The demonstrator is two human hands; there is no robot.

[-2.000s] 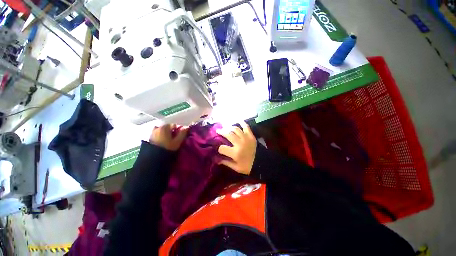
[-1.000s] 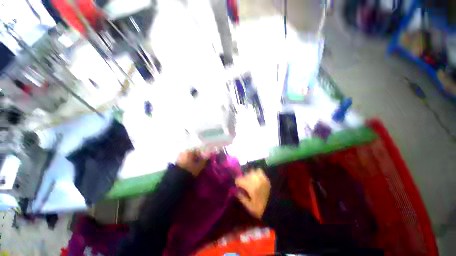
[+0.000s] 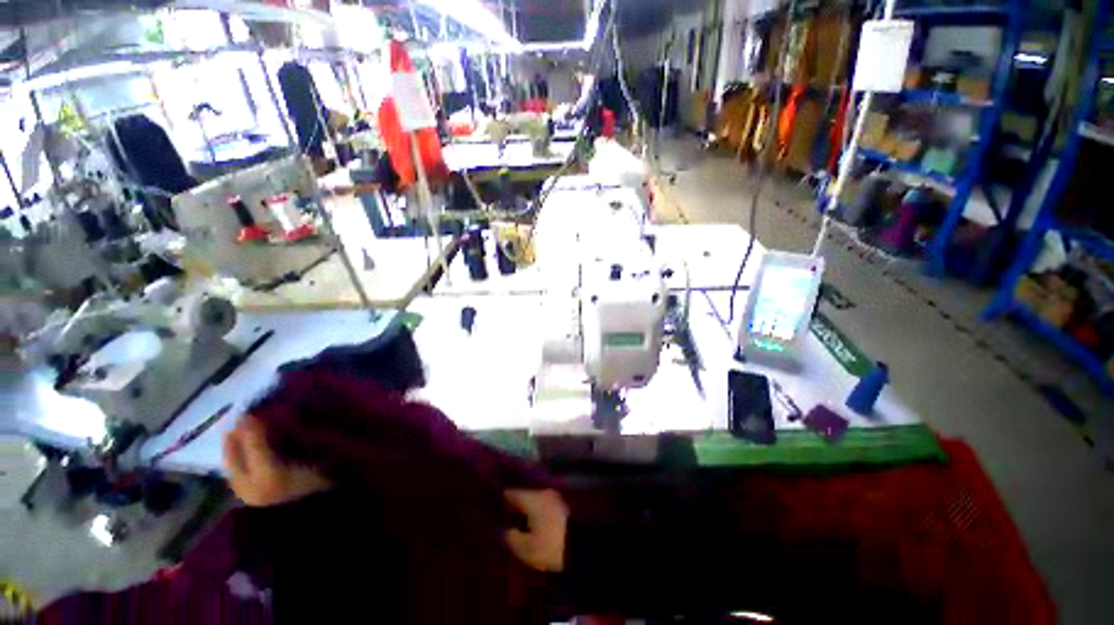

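Observation:
The purple garment piece [image 3: 391,458] is stretched between my hands at the lower left, raised in front of the table edge and away from the needle area. My left hand [image 3: 271,466] grips its left end. My right hand [image 3: 538,527] grips its right side, lower and nearer the middle. The white sewing machine head [image 3: 626,324] with a green label stands behind, with nothing purple under its needle area. More purple cloth [image 3: 147,601] shows at the lower left edge. The image is dark and slightly blurred around my sleeves.
The white table has a green front edge [image 3: 812,447]. At right are a lit control panel [image 3: 782,299], a smartphone [image 3: 750,405], a small purple packet [image 3: 826,421] and a blue thread cone [image 3: 867,387]. A red crate [image 3: 977,537] is at lower right. Dark cloth [image 3: 397,357] lies behind the garment.
The view has tilted up to show the workshop. The garment has left the needle area and moved left in both hands; my left hand has swung far out to the left.

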